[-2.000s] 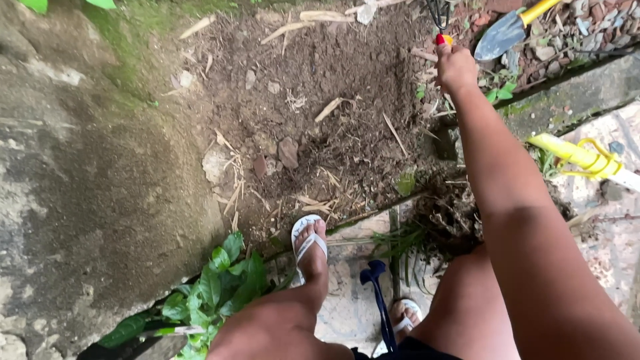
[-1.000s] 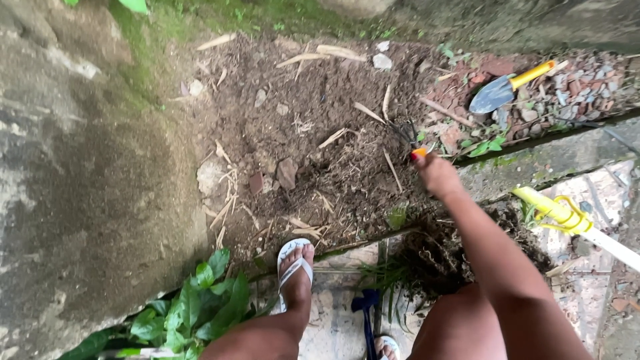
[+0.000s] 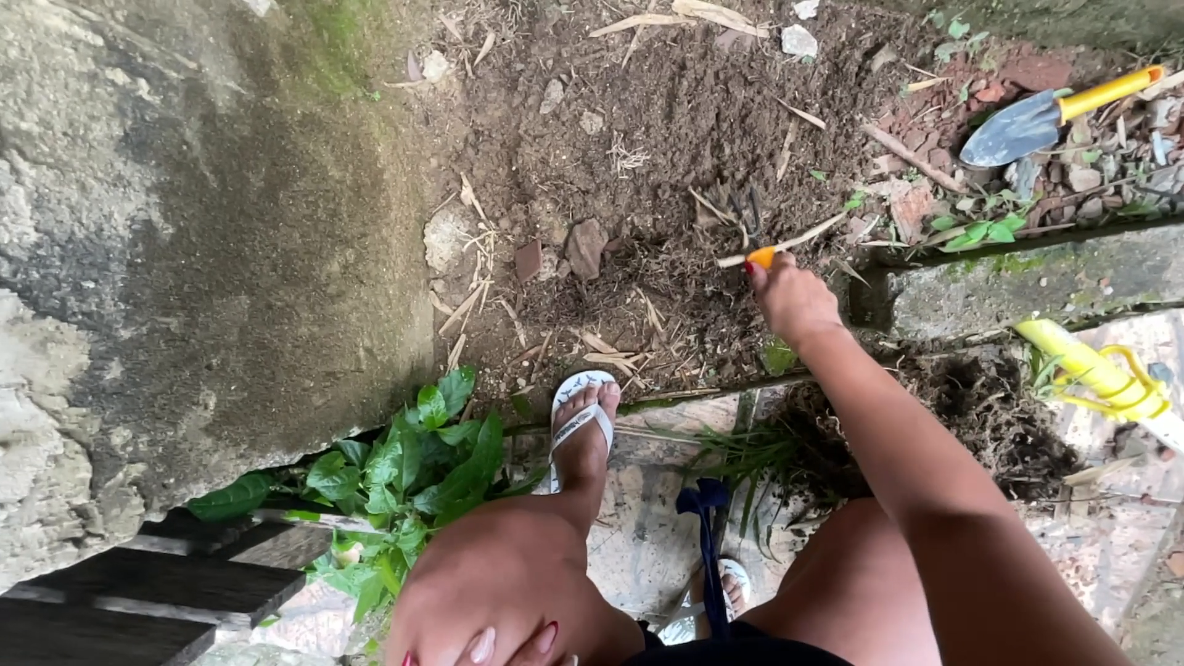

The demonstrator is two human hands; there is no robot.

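My right hand [image 3: 797, 301] is closed around the orange handle of a small hand cultivator [image 3: 751, 222], whose dark tines touch the loose brown soil [image 3: 666, 120] beside dry stalks. At the bottom edge, my left hand [image 3: 504, 647] rests on my left knee, partly cut off, with only its fingers showing. A hand trowel [image 3: 1016, 129] with a yellow handle lies on rubble at the upper right. Under my right forearm, a clump of uprooted grass and roots [image 3: 985, 416] lies on the paving.
A mossy concrete wall [image 3: 259, 222] stands at the left, above leafy plants [image 3: 407, 472]. Stones [image 3: 585, 248] and dry stalks lie on the soil. A concrete curb [image 3: 1027, 277] borders the bed. A yellow tube on a white pole [image 3: 1091, 375] lies at the right.
From the upper right, my right hand has moved with the cultivator onto the soil nearer the middle of the bed. My left hand's fingers have come into view on the knee.
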